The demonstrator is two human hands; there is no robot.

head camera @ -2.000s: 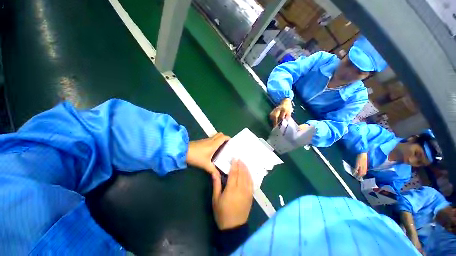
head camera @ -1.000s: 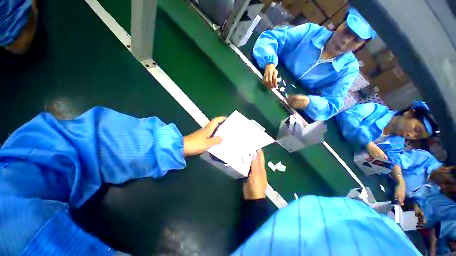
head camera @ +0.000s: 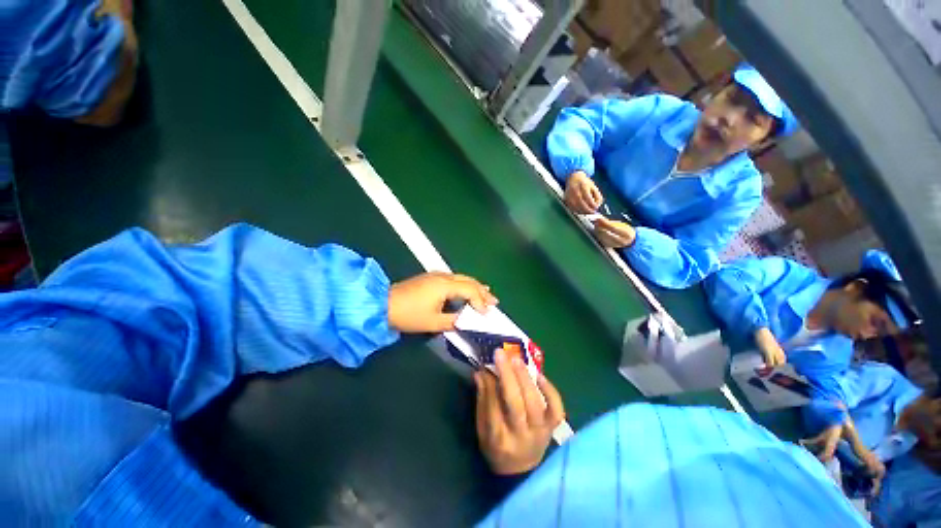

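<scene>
A retail box (head camera: 483, 322) with white faces and a dark and orange-red picture lies between my hands, over the white edge rail (head camera: 397, 219). My left hand (head camera: 439, 302) holds its upper left end, fingers around the edge. My right hand (head camera: 516, 413) lies against its lower right side, fingertips on the picture face. The box's far and under sides are hidden. A dark cuff shows partly behind my right hand.
The green belt (head camera: 454, 170) runs beyond the rail, with an open white box (head camera: 671, 361) on it. A grey post (head camera: 354, 77) rises from the rail. Workers in blue (head camera: 660, 155) sit across. Another person's sleeve (head camera: 62, 57) is at upper left.
The box in my hands showed open white panels and now shows its picture face. My right hand's fingers have moved over it. The open box on the belt has shifted down and right.
</scene>
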